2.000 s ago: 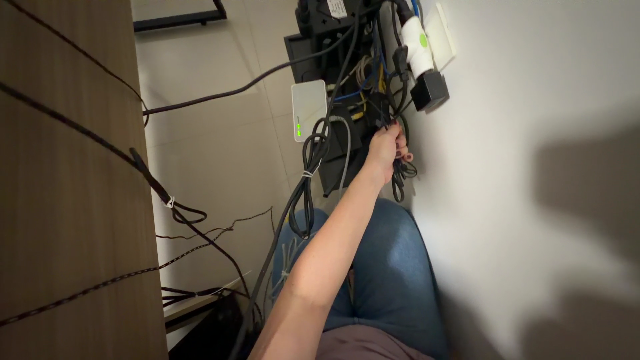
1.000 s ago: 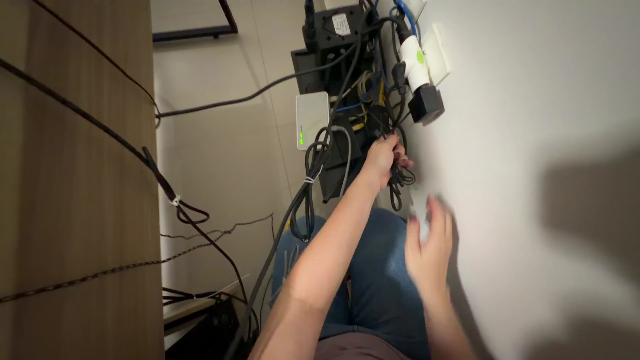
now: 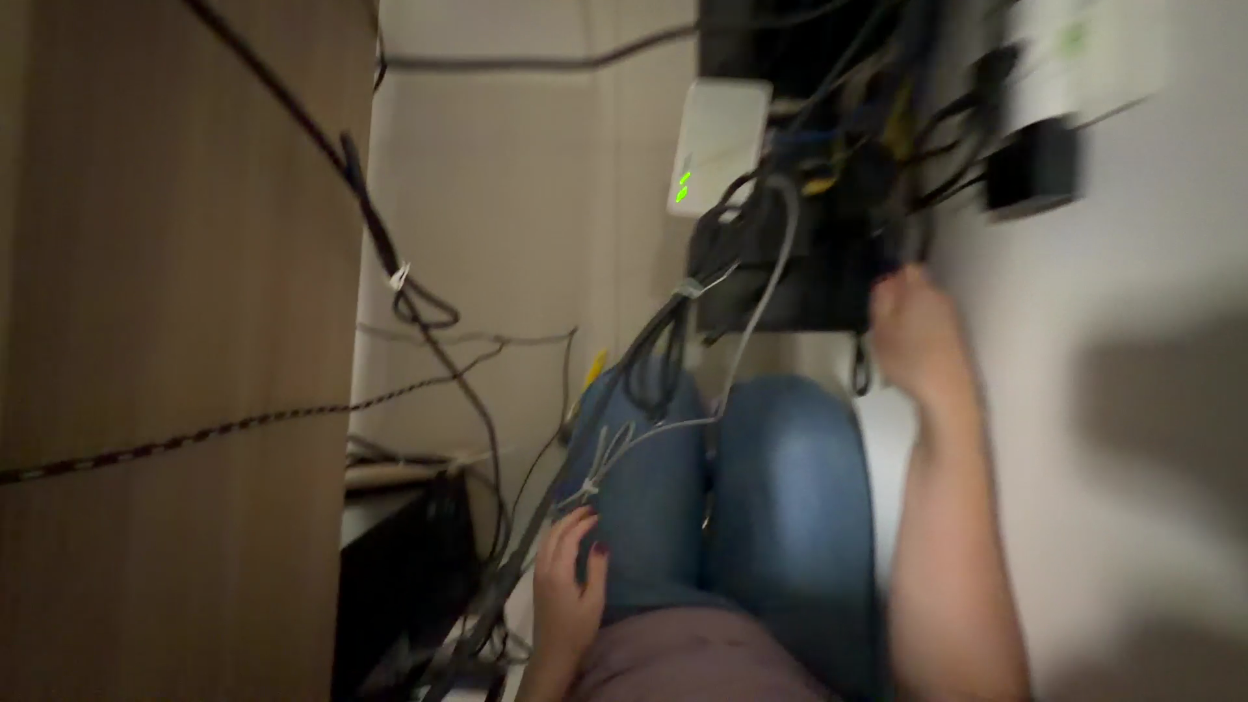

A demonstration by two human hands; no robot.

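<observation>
Blurred by motion, my right hand (image 3: 916, 331) reaches to the lower right end of the black equipment (image 3: 760, 292), at the hanging black cables; what its fingers hold cannot be made out. My left hand (image 3: 570, 585) is low over my left thigh, fingers loosely bent, beside a tied grey cable (image 3: 590, 486) and a thick black cable (image 3: 517, 556). Whether it touches them is unclear. Above my knees hangs a coiled black cable (image 3: 663, 361) bound with a light tie. A white network box (image 3: 721, 146) with green lights lies left of the cable tangle.
A wood-grain panel (image 3: 195, 390) fills the left side, with dark cables crossing it. On the right is a white wall (image 3: 1150, 439), with a black power adapter (image 3: 1033, 166) near it at the top. A black object (image 3: 409, 575) stands at the lower left.
My left hand has left the black cables by the equipment and moved down to my lap. My right hand, out of view two seconds ago, has moved up to the equipment. The view has shifted closer.
</observation>
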